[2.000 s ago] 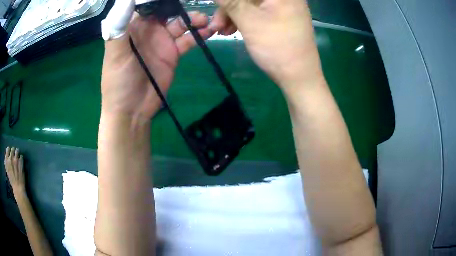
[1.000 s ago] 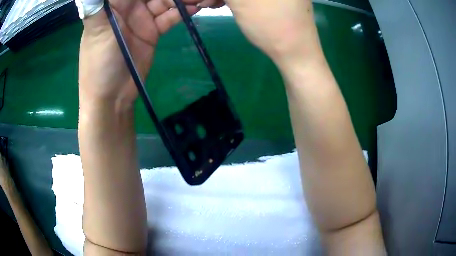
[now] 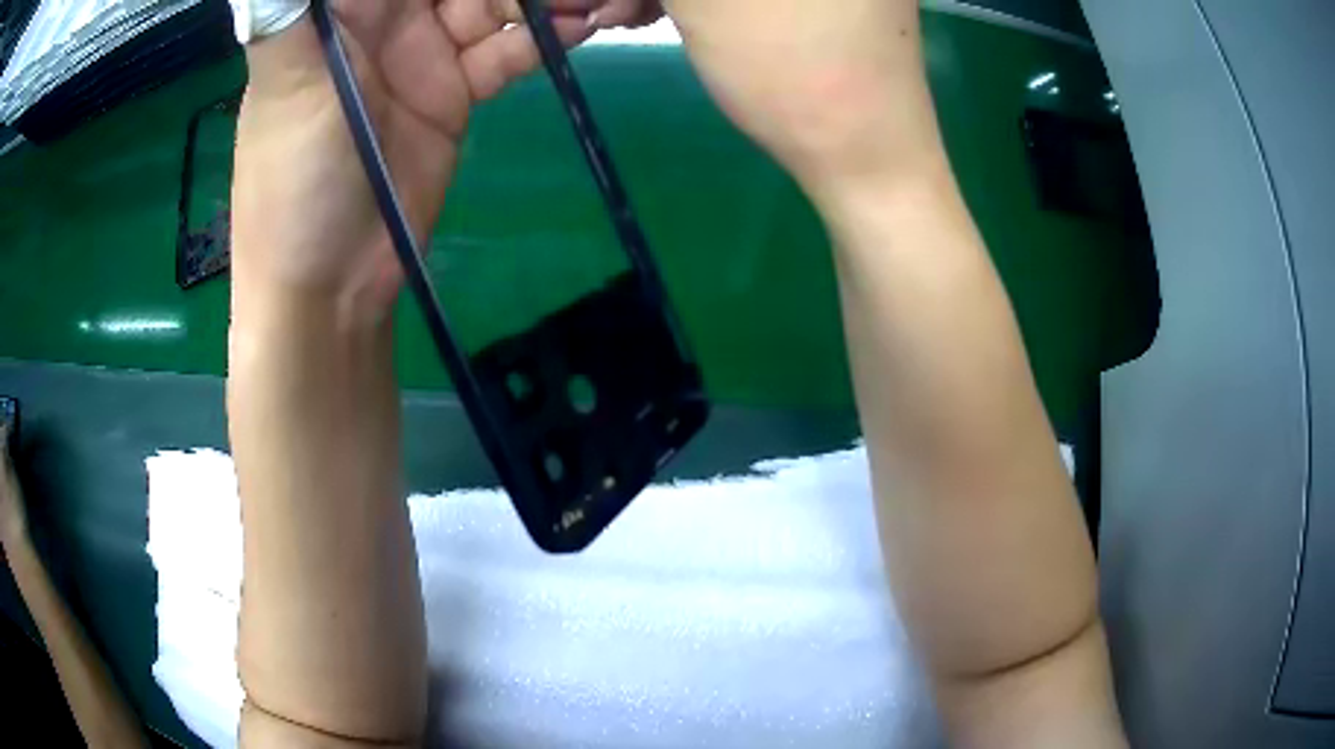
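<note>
A black phone middle frame hangs tilted in front of me, its solid end with camera holes pointing down over the edge of the white foam sheet. Its upper end is cut off by the top edge. My left hand holds the frame, palm towards me, with a white finger cot on the thumb; some fingertips are out of view. My right hand is at the top edge, mostly cut off. Its fingertips are near the frame's right rail; whether it grips anything is hidden.
Another black frame lies on the green surface behind my left wrist. A dark object lies at the right, beside the grey cabinet. White sheets on a black stack stand upper left. Another person's arm shows lower left.
The held frame and my hands shifted left and up in view, then stayed almost still. Another frame now shows behind my left wrist, and a dark object has appeared at the right.
</note>
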